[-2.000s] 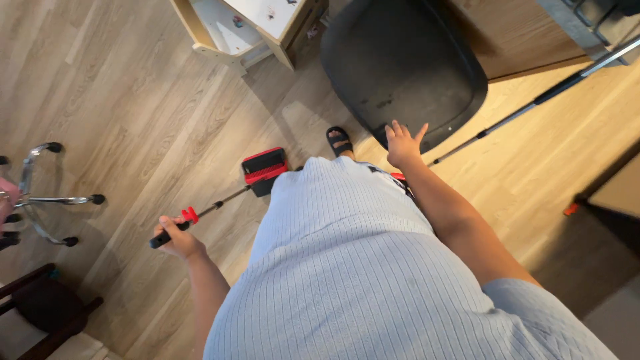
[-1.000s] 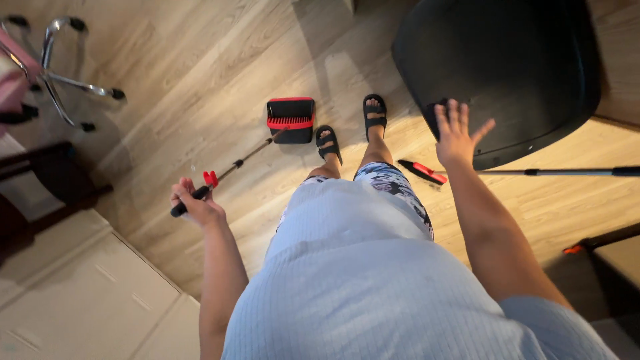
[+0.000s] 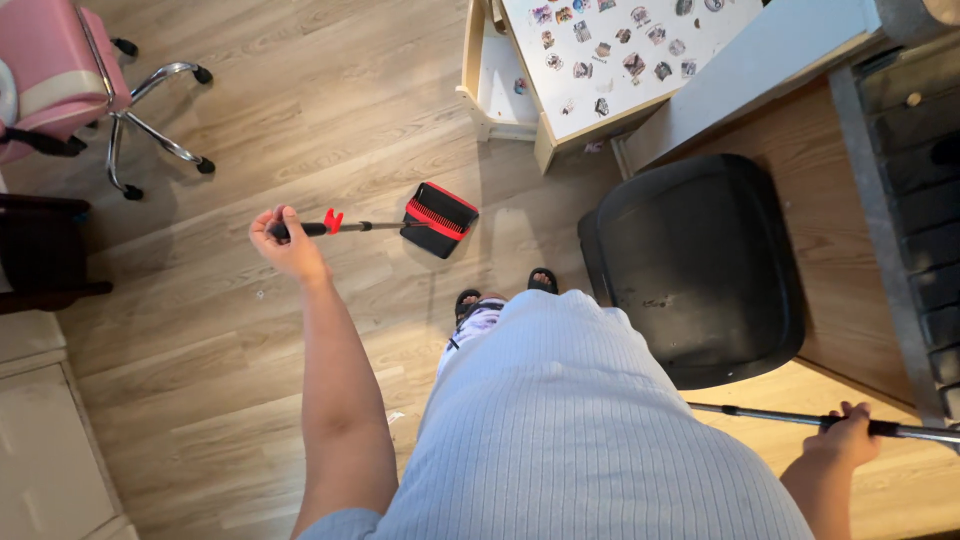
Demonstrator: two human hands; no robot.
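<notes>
My left hand (image 3: 289,238) is closed around the black grip of a long-handled dustpan (image 3: 439,219), black with red edges and a row of red teeth. Its pan rests on the wood floor ahead of my feet, and a red clip sits on its handle. At the lower right, my right hand (image 3: 846,435) grips a metal pole (image 3: 772,414) with black joints. The pole's lower end is hidden behind my shirt, so what it carries cannot be seen. Beside me on the right is a black chair (image 3: 694,270).
A sticker-covered white table (image 3: 607,56) and a small wooden chair (image 3: 506,97) stand ahead. A pink wheeled chair (image 3: 56,67) is at the upper left, dark furniture (image 3: 37,251) below it. Small scraps (image 3: 395,417) lie on the floor near my left arm.
My right hand has left the black chair's edge and taken hold of the pole. The view has turned and shifted, bringing the sticker-covered table into sight.
</notes>
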